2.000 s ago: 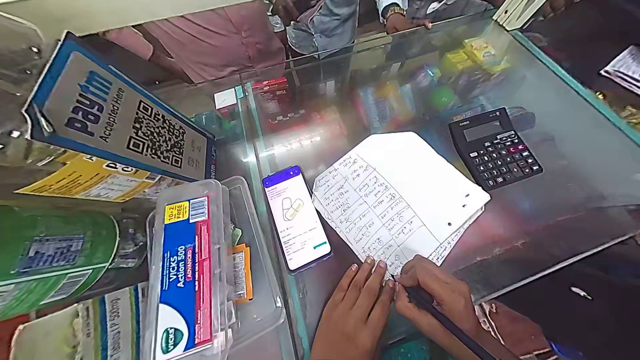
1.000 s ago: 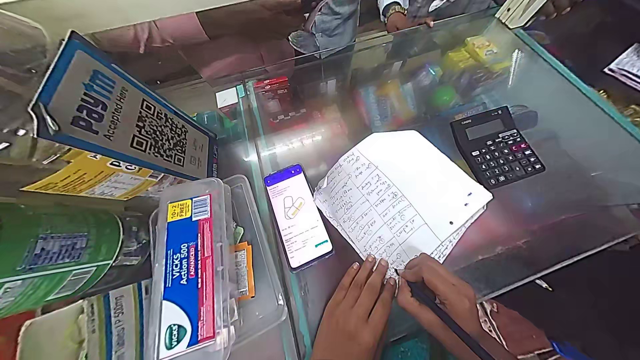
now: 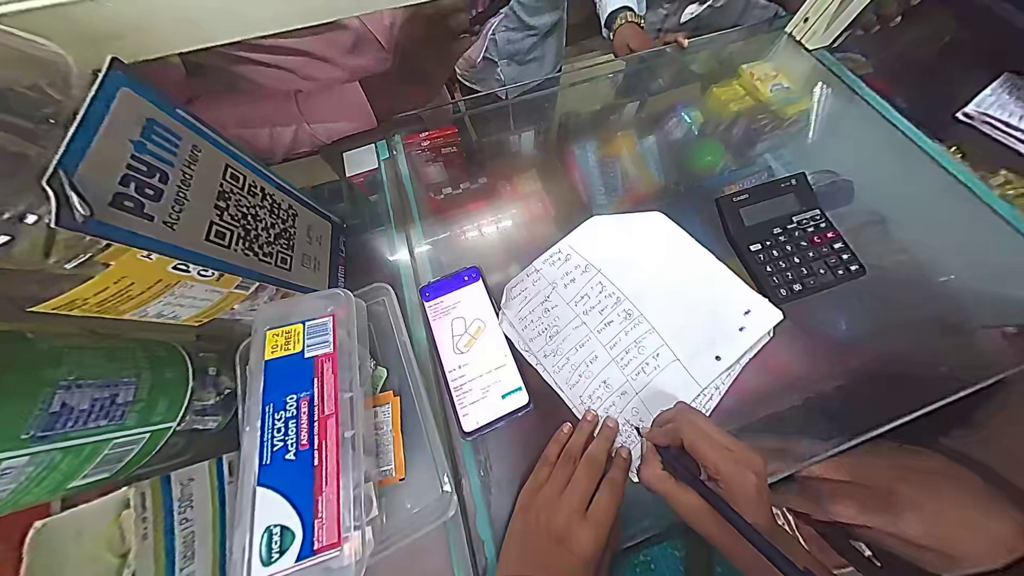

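A stack of white paper sheets [image 3: 680, 288] lies tilted on the glass countertop, its left part covered with handwriting in ruled columns. My left hand [image 3: 572, 496] rests flat, its fingertips on the lower left edge of the sheets. A dark pen [image 3: 720, 504] is gripped in my right hand [image 3: 712, 464], its tip at the paper near the bottom of the writing. Just left of the sheets, a smartphone [image 3: 476, 352] lies face up with a lit screen showing a capsule drawing. A black Casio calculator [image 3: 790, 236] lies to the right of the paper.
At left stand a Paytm sign [image 3: 192, 184], a clear plastic box [image 3: 300, 440] with a Vicks pack and a green container [image 3: 88, 416]. Colourful packets [image 3: 624, 164] show through the glass counter [image 3: 888, 344]. Across it, people stand; one person's hand [image 3: 632, 38] rests at the far edge.
The person in pink across the counter has shifted between the frames. Both my hands remain at the lower edge of the paper, with the pen still in my right hand.
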